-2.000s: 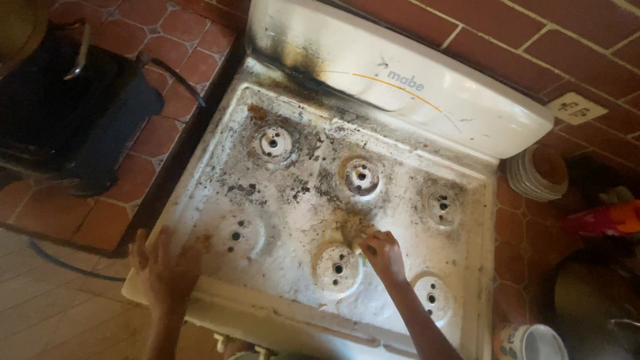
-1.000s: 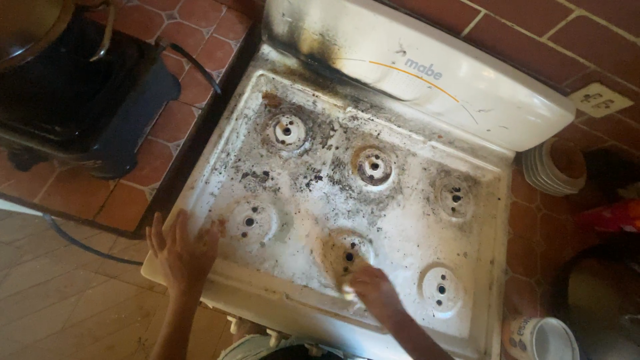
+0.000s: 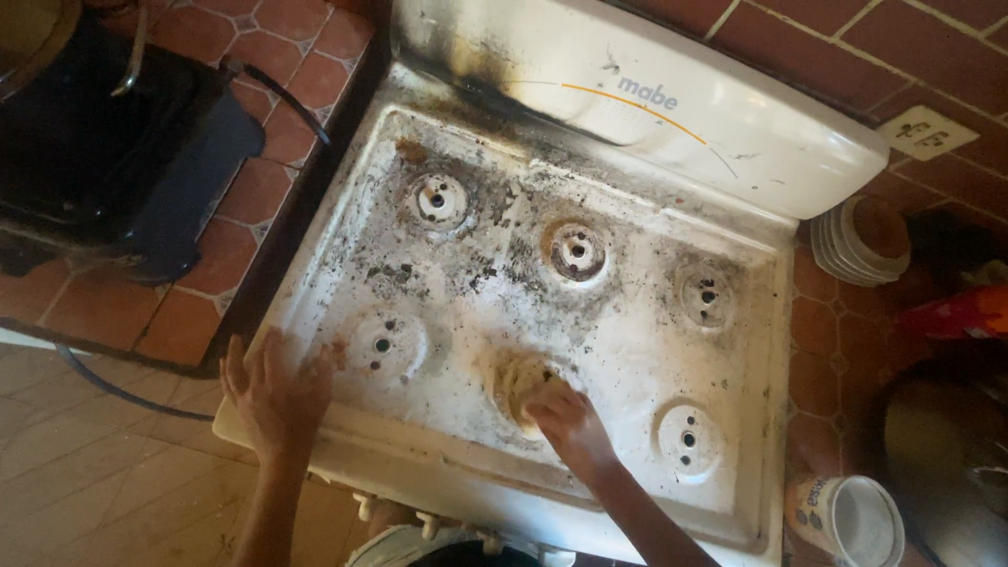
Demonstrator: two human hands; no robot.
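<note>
A white Mabe stove top (image 3: 622, 339), stained with soot and black grime, fills the middle of the head view; its burner seats lie bare. My left hand (image 3: 279, 394) rests with fingers spread on the stove's front left corner, beside the front left burner seat (image 3: 383, 345). Over the front middle burner seat, my right hand (image 3: 563, 413) is closed on something small, blurred and yellowish, perhaps a scouring pad (image 3: 516, 383); the fingers hide part of it. Dark, dirty marks surround the rear middle burner seat (image 3: 579, 252).
A black appliance (image 3: 118, 150) with a pot stands on the tiled counter at left. Stacked white bowls (image 3: 858, 240), a wall outlet (image 3: 929, 132) and a white tub (image 3: 854, 520) are at right. Below the stove knobs (image 3: 428, 525) is a bucket (image 3: 386, 549).
My right hand has moved about around the front middle burner seat, from its upper right to its lower edge and slightly back up. My left hand stays at the front left corner.
</note>
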